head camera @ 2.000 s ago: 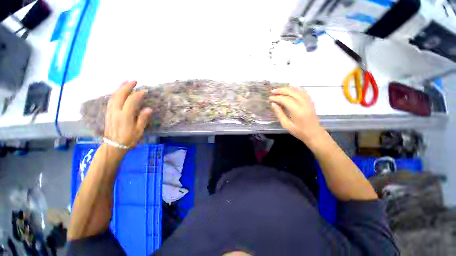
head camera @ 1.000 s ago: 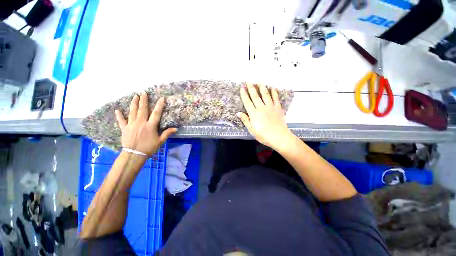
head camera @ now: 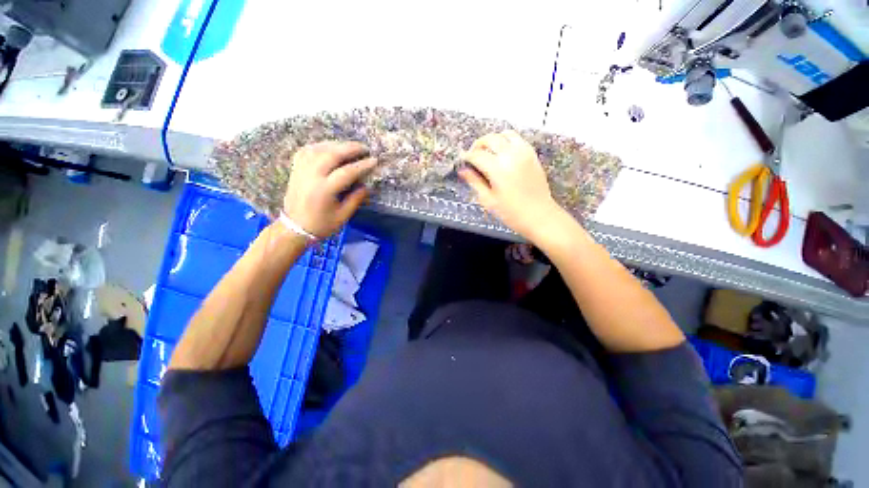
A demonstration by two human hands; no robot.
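Observation:
A long curved piece of speckled grey-brown fabric (head camera: 410,138) lies along the front edge of the white sewing table (head camera: 381,57). My left hand (head camera: 327,186) is on the left part of its front edge, with fingers bent and thumb close to them, gripping the fabric. My right hand (head camera: 508,176) is on its right part, with fingers curled over the fabric and gripping it near the front edge. The fabric under the fingers is hidden.
The sewing machine (head camera: 810,62) stands at the upper right. Yellow-and-red-handled scissors (head camera: 759,203), a dark-handled tool (head camera: 751,124) and a dark red case (head camera: 836,253) lie at the right. Blue crates (head camera: 214,250) and a brown fabric heap (head camera: 781,443) are below the table.
The view has turned and shifted. Both hands were spread flat on the fabric a second ago; now their fingers are bent around it and the hands are closer together.

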